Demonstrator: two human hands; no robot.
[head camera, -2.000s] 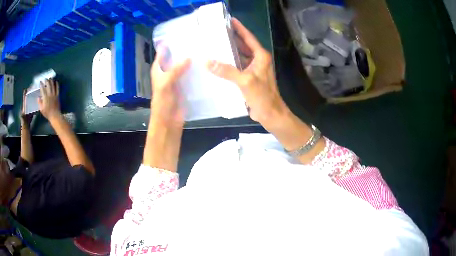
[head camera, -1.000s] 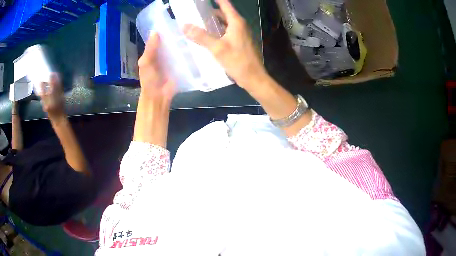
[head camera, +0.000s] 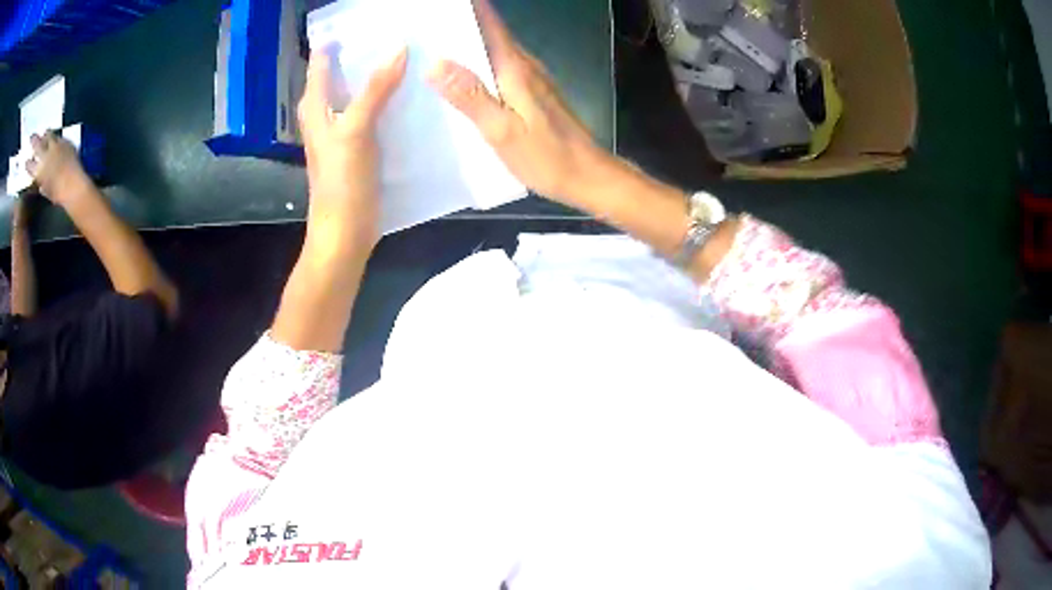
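Observation:
A plain white box-like piece, perhaps an inner tray or carton (head camera: 433, 150), is held tilted above the bench's front edge at the top centre. My left hand (head camera: 346, 133) grips its left side, with the thumb on its face. My right hand (head camera: 519, 121) holds its right side, with the thumb on its face. The top of the piece is cut off by the picture's edge. Its underside and whatever is inside are hidden.
Blue-and-white retail boxes (head camera: 256, 81) stand left of my left hand. More blue boxes (head camera: 58, 25) line the far left. A brown carton (head camera: 883, 92) with grey-white pieces and a yellow-and-black item (head camera: 821, 104) is at the right. A person in black (head camera: 87, 375) holds a small white-and-blue box.
The white piece was open with translucent sides and a dark gap; it now shows a flat white face. The white oval device beside the retail boxes is no longer in view. The view has shifted.

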